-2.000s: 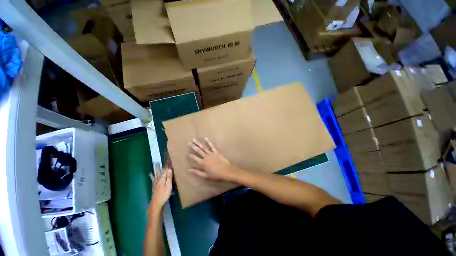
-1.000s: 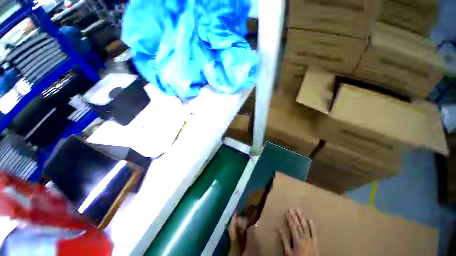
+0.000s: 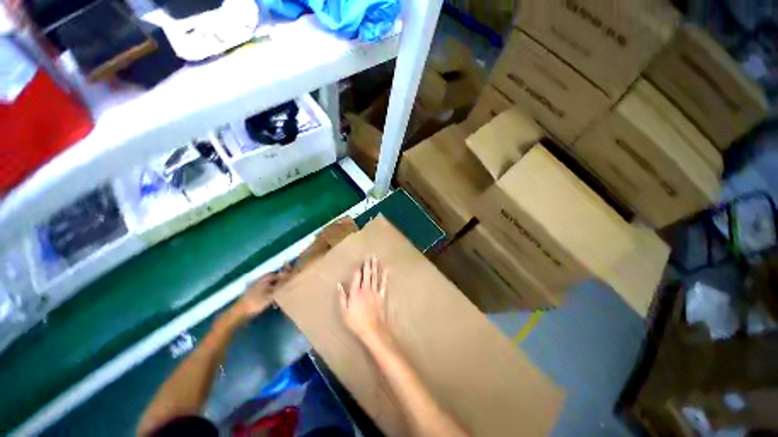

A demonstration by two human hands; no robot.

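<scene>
A wide, plain brown carton panel (image 3: 452, 341) lies slanted over the green-topped stand (image 3: 403, 220). My right hand (image 3: 365, 299) rests flat on the panel, palm down with fingers spread. My left hand (image 3: 261, 292) is at the panel's left corner, beside a smaller folded brown flap (image 3: 328, 241). Its fingertips are small and blurred, so whether they grip the flap is unclear. The inside of the carton is hidden under the panel.
A green conveyor (image 3: 171, 266) with a white edge strip runs along the left. White parts bins (image 3: 294, 162) stand behind it under a white shelf (image 3: 200, 94). A white post (image 3: 408, 94) rises by the stand. Brown cartons (image 3: 529, 235) are stacked behind. Clear and red plastic (image 3: 269, 420) lies below my arms.
The camera view has swung, bringing the bins and more of the conveyor into sight. My right hand stays flat on the panel, and my left hand stays at its left edge.
</scene>
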